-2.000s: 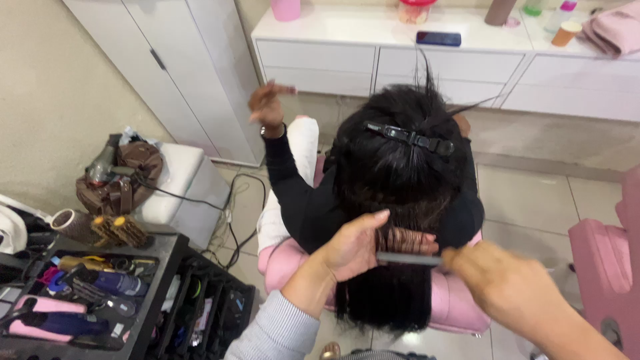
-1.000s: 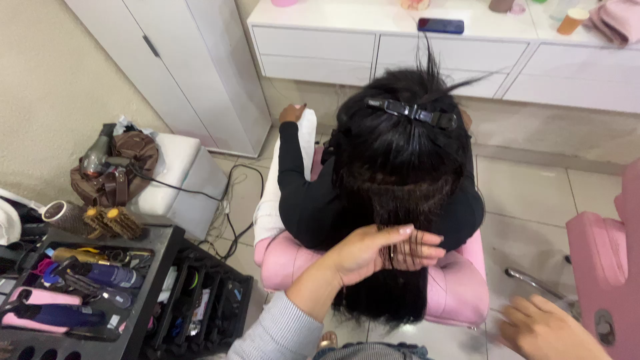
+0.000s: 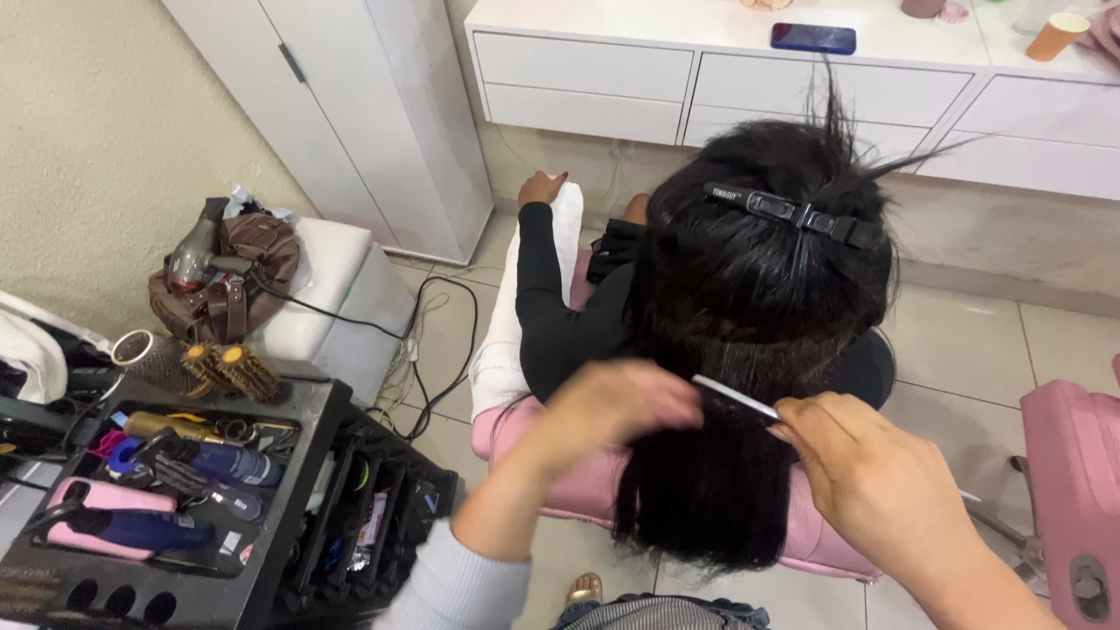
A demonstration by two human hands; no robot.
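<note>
A seated person's long black hair [image 3: 700, 490] hangs down over the back of a pink chair [image 3: 577, 481]. A black hair clip [image 3: 787, 214] fastens the upper hair on top of the head. My right hand [image 3: 875, 464] grips a thin grey comb [image 3: 735, 398], whose far end lies across the hair below the back of the head. My left hand [image 3: 626, 407], blurred, is at the left edge of the hair near the comb's tip. Its fingers point right, and blur hides whether they hold any strands.
At the left, a black salon trolley [image 3: 324, 420] carries clips and round brushes [image 3: 232, 369]. Behind it, a hair dryer [image 3: 197, 249] rests by a brown bag [image 3: 262, 245] on a white stool [image 3: 332, 254]. Cords [image 3: 429, 350] loop over the floor. Another pink chair [image 3: 1076, 472] stands at right.
My left hand had the hair between its fingers and has moved off to the left. My right hand, low at the right a second ago, has come up to the hair with the comb.
</note>
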